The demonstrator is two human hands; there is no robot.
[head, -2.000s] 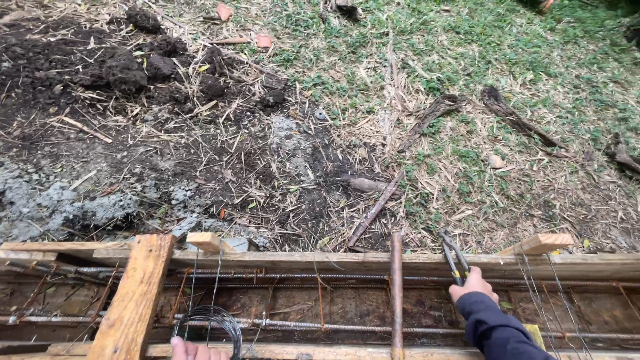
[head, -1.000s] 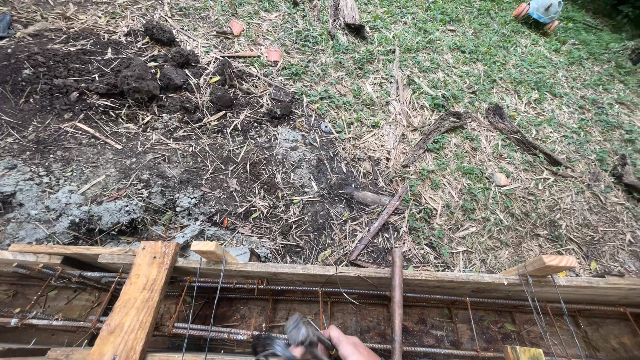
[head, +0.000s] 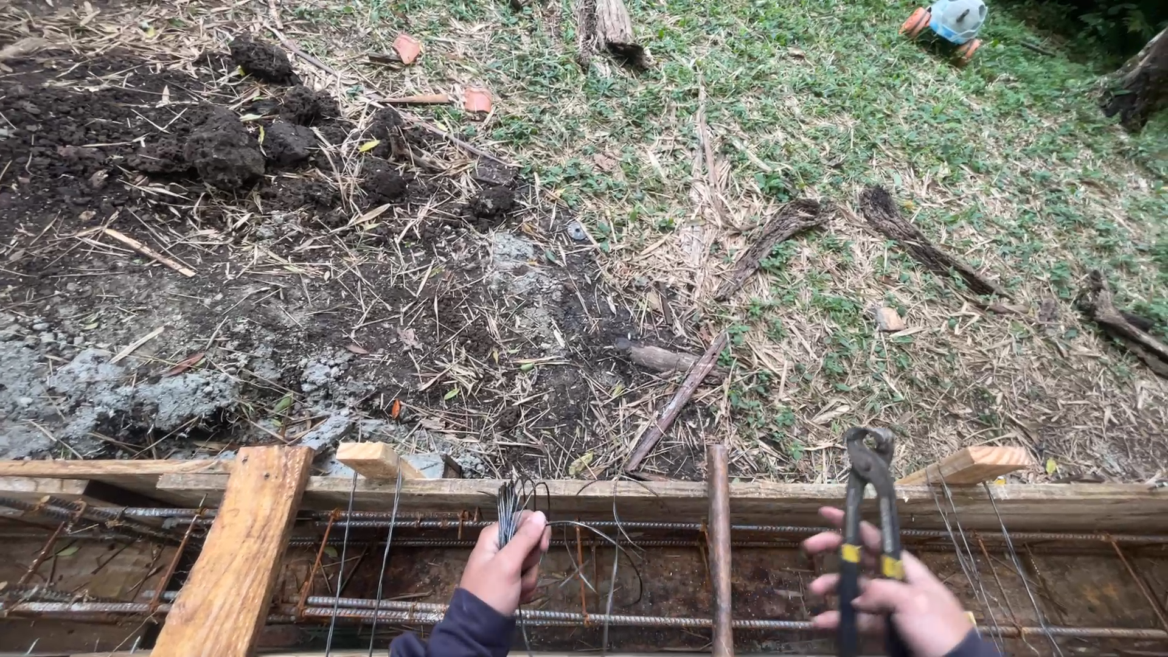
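My left hand (head: 504, 564), in a dark sleeve, is closed on a bundle of thin steel tie wire (head: 507, 511), over the wooden formwork trough. Loose wire loops trail from it to the right. To the right my right hand (head: 899, 593) holds end-cutting nippers (head: 871, 493) with black and yellow handles, jaws pointing up; its fingers are spread and blurred around the handles. Beneath both hands run ribbed steel rebars (head: 438, 610) with rusty stirrups (head: 582, 570), between the boards of the formwork (head: 584, 497).
A wooden crosspiece (head: 235, 557) spans the trough at left, a rusty metal bar (head: 719, 547) near the middle. Wood blocks (head: 967, 465) sit on the far board with wires (head: 1013, 557) hanging down. Beyond lie dark soil clods (head: 219, 146), grass, bark pieces (head: 922, 239) and a stick (head: 675, 401).
The hands, close together a second ago, are now apart, the right one with the nippers to the right. The wire, a coil at lower left two seconds ago, is now raised as a bundle farther right.
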